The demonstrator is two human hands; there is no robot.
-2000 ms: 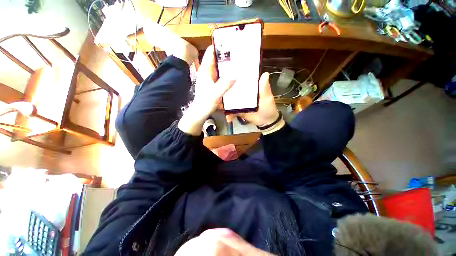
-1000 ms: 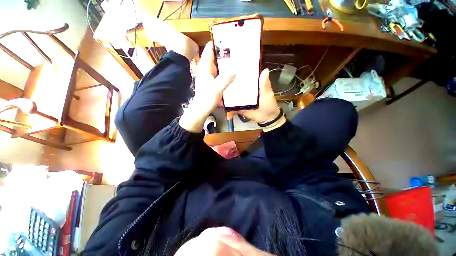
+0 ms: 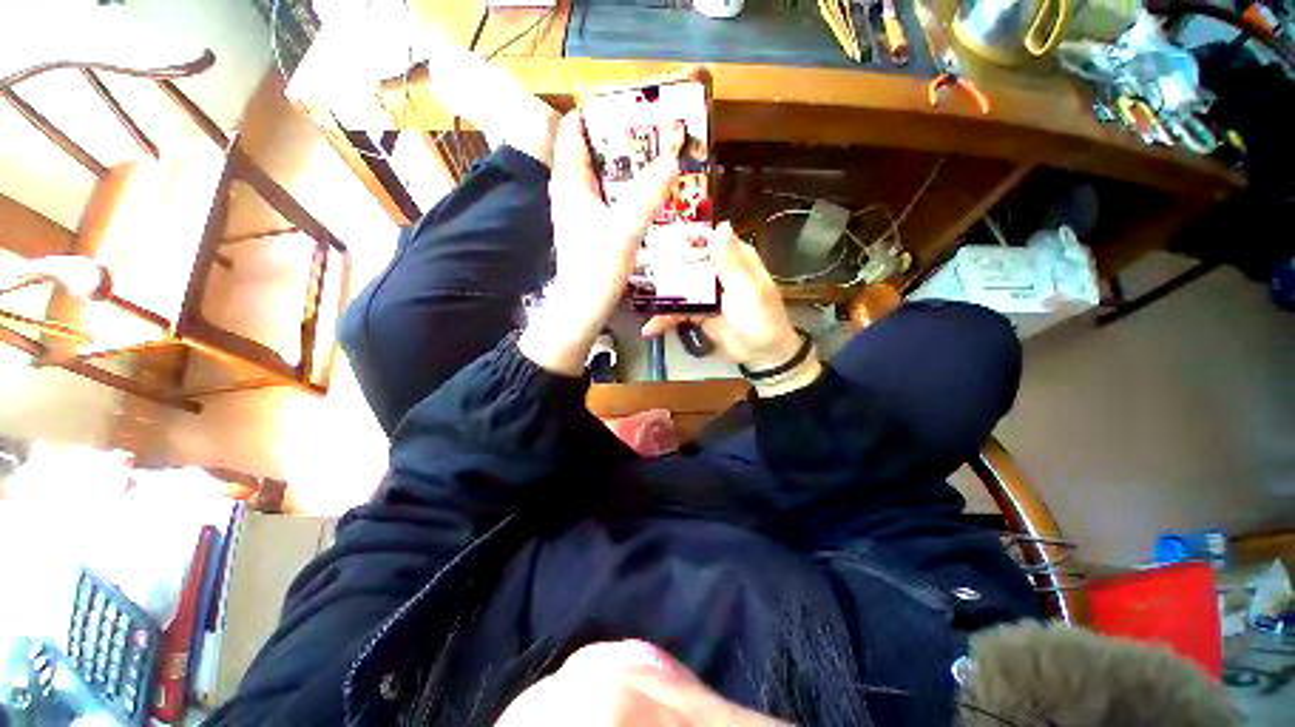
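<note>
A smartphone [image 3: 685, 267] with a thin orange-brown rim is held upright above my lap. Its screen shows coloured picture tiles. My left hand [image 3: 597, 234] holds the phone's left side, and a digit reaches across the screen to its upper right part. My right hand [image 3: 753, 310], with a black wristband [image 3: 778, 361] on the wrist, holds the phone's lower right edge. The fingers behind the phone are hidden.
A wooden table [image 3: 838, 97] lies beyond the phone, with orange-handled pliers [image 3: 959, 93] at its edge. A wooden armchair [image 3: 171, 256] stands at left. A keypad device [image 3: 111, 639] is at lower left and a red object [image 3: 1165, 611] at lower right.
The screen has changed from a mostly white page to picture tiles. The phone has moved slightly left in the picture. The digit on the screen has moved up and right.
</note>
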